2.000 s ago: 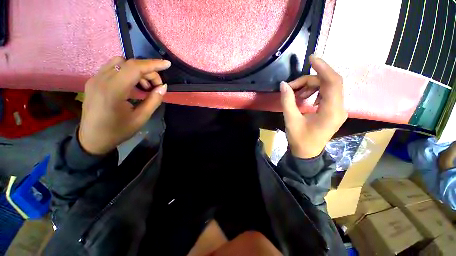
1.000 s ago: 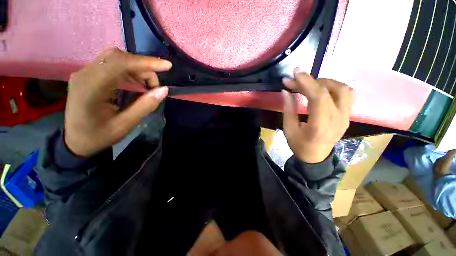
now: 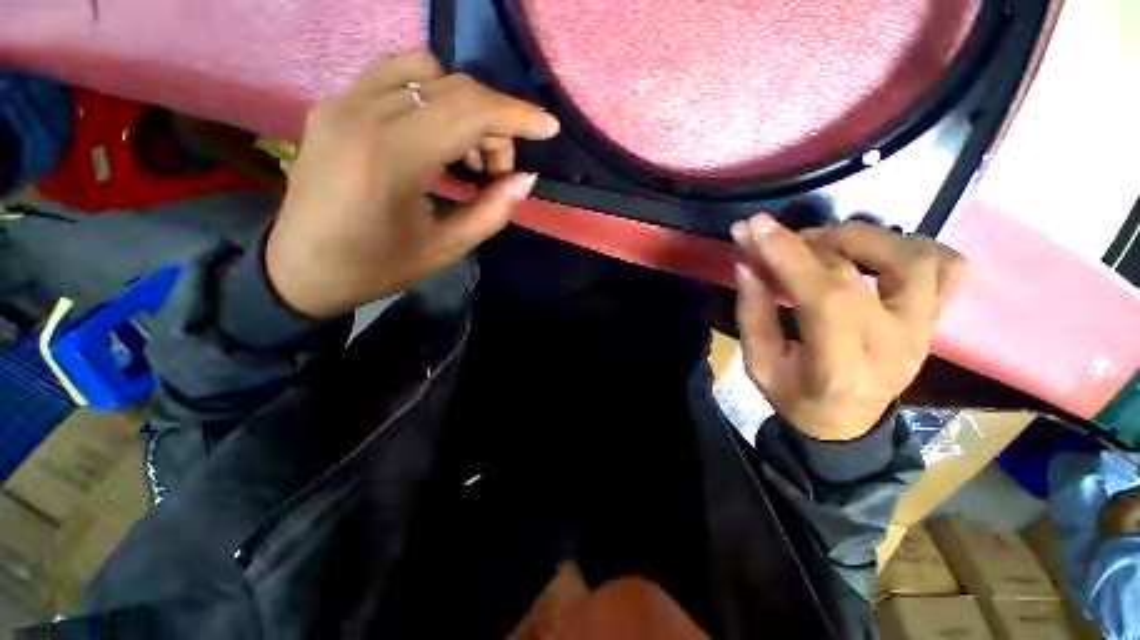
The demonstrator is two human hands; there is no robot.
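Note:
A black square plastic frame point(image 3: 598, 171) with a large round opening lies on pink foam, cut off at the top. A thin black foam strip point(image 3: 638, 215) runs along its near edge between my hands. My left hand point(image 3: 388, 188) is at the frame's near left corner, thumb tip at the strip's left end and index finger apart over the frame; whether it grips the strip is unclear. My right hand point(image 3: 844, 313) pinches at the strip's right part, fingertips together on the near edge. My right fingers hide the strip's right end.
The pink foam sheet point(image 3: 1044, 300) covers the bench, with a pale sheet point(image 3: 1075, 138) at right. Below are a red object point(image 3: 113, 156) and blue object point(image 3: 113, 344) at left, cartons point(image 3: 963, 563) and clear plastic point(image 3: 940, 434) at right. Another person's sleeve point(image 3: 1090, 500) shows at far right.
The view has shifted, so the frame and hands appear farther right and more tilted. My right fingertips have closed together at the near edge and sit nearer my left hand.

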